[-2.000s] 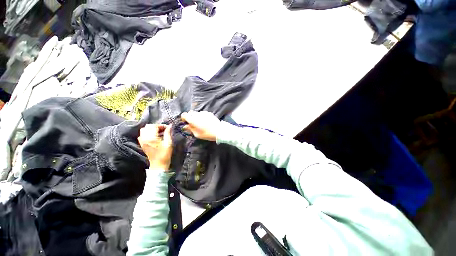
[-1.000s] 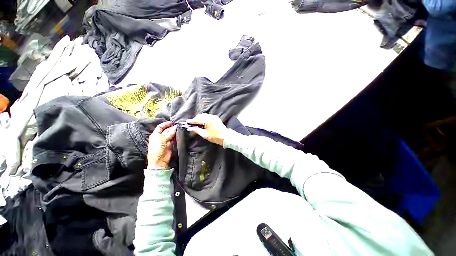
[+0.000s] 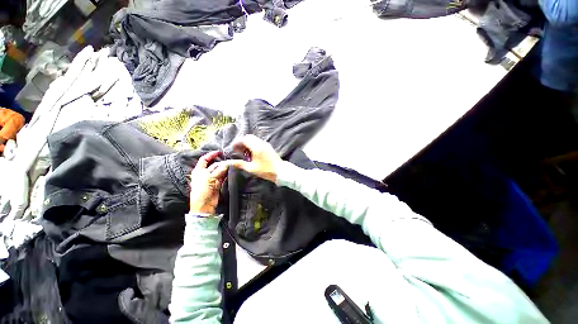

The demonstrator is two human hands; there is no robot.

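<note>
A charcoal denim jacket [image 3: 95, 152] lies spread over the near part of the white table, with yellow-green back embroidery [image 3: 184, 126] on its far side. One sleeve [image 3: 304, 107] reaches out to the right across the table. My left hand [image 3: 206, 183] pinches the cloth near the middle of the jacket. My right hand [image 3: 258, 158] is beside it, fingertips on the same fold, the two hands nearly touching. Whether a small tool is in my right fingers is hidden. A small yellow-green patch [image 3: 258, 217] shows below my right hand.
The white table [image 3: 393, 82] has a dark jacket pile [image 3: 171, 38] at the far left and dark garments [image 3: 500, 28] at the far right. A pale garment pile [image 3: 63, 107] lies at left. A person in blue [image 3: 561, 44] is at the right edge. An orange shape [image 3: 9, 126] shows at far left.
My right hand has turned and its fingers have closed in on the fold by my left fingertips. A small dark shape seen at the right fingertips earlier is no longer clear. The view has shifted slightly.
</note>
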